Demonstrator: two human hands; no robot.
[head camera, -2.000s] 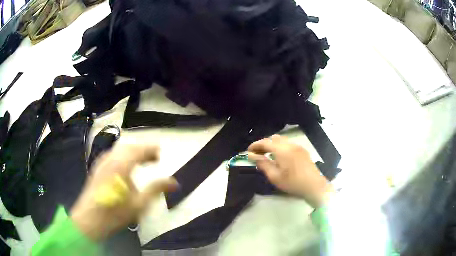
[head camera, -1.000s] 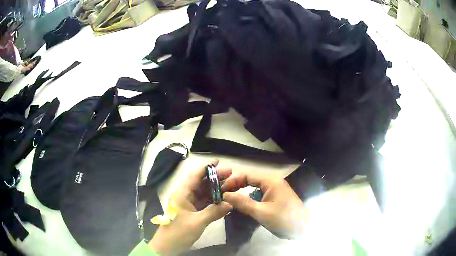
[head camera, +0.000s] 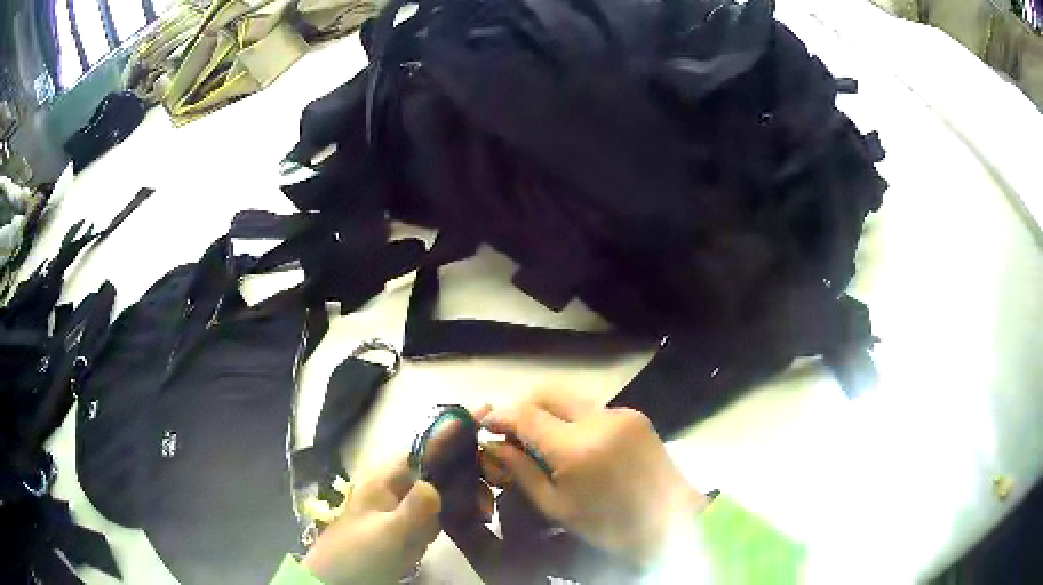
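A shiny O-ring (head camera: 444, 416) with a bluish-green edge sits on a black webbing strap (head camera: 455, 474) in front of me. My left hand (head camera: 383, 517) holds the ring and strap from the left, with yellow tape (head camera: 328, 501) on it. My right hand (head camera: 595, 463) is just right of the ring, its fingertips pinched near the ring's edge around a small dark item (head camera: 535, 457) that I cannot make out. The lower part of the strap is partly hidden by my hands.
A large pile of black bags (head camera: 641, 171) lies beyond my hands. Black sling bags (head camera: 223, 423) lie at left, beside another strap ring (head camera: 377, 357). More black straps lie at far left. Khaki bags (head camera: 235, 57) are at the back left. A small yellowish scrap (head camera: 1002, 488) lies at right.
The ring was edge-on between my hands a second ago and now faces me more, lower and further left. Two seconds ago my left hand was apart from it, fingers spread. The view has shifted.
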